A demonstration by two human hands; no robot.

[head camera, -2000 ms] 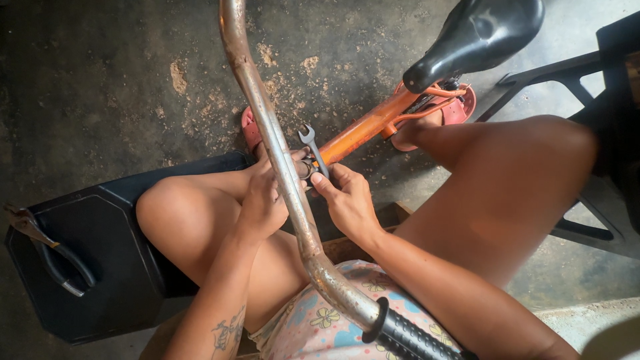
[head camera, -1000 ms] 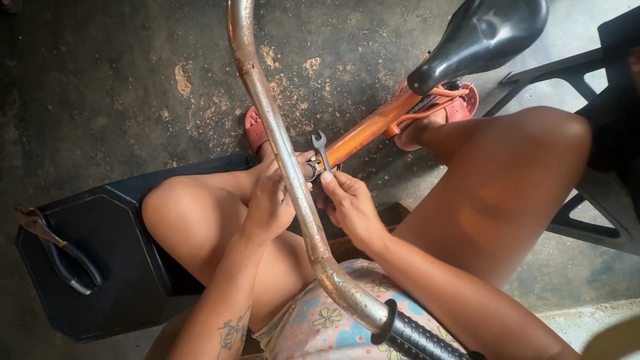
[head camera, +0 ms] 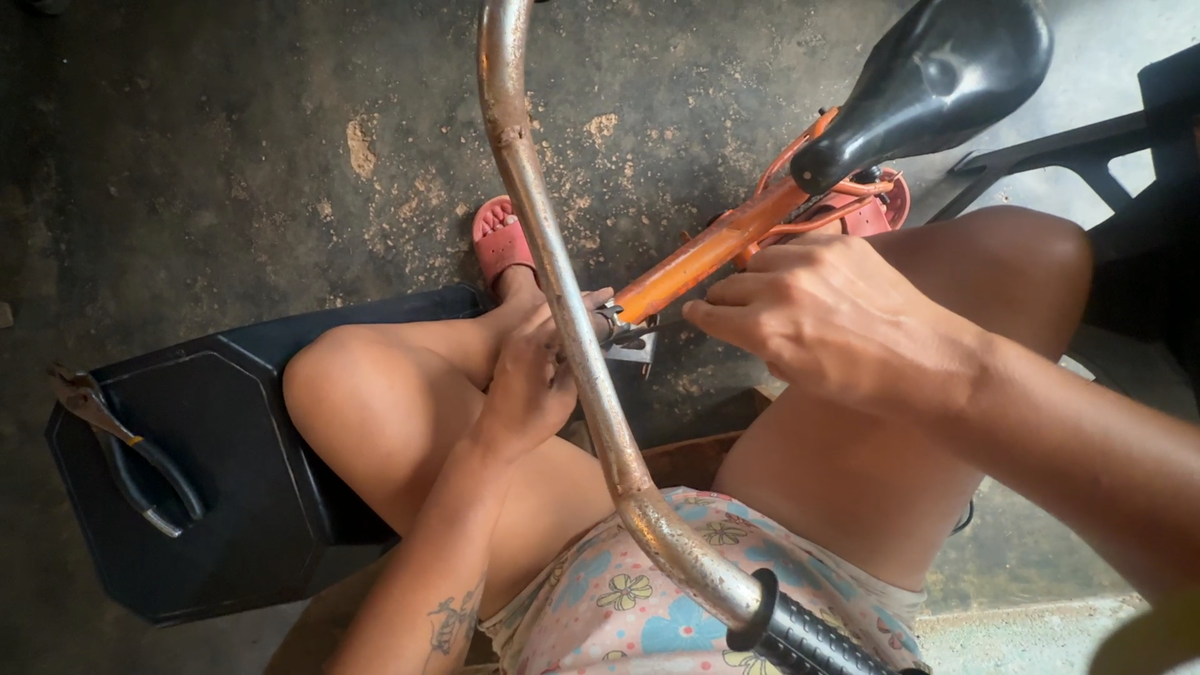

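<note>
The rusty chrome handlebar [head camera: 572,309] of a bicycle crosses the view, with a black rubber grip [head camera: 811,633] at its lower end. Behind the bar, my left hand [head camera: 534,375] has its fingers curled beside the metal clamp [head camera: 614,323] at the front of the orange frame tube [head camera: 717,248]; what it grasps is hidden. My right hand [head camera: 806,319] is over my thigh, right of the clamp, its fingers curled close below the tube. A thin dark bar [head camera: 666,323] runs between clamp and right fingertips; whether it is the wrench and whether I hold it is unclear.
A black saddle [head camera: 928,84] tops the bicycle at upper right. Combination pliers [head camera: 131,450] lie on a black plastic box [head camera: 244,450] at left. A black plastic structure [head camera: 1059,150] stands at right, and a wooden edge [head camera: 689,459] shows between my legs.
My right hand has moved right, away from the clamp where it held an open-end wrench. The wrench's open jaw no longer shows above the tube. My left hand stays by the clamp.
</note>
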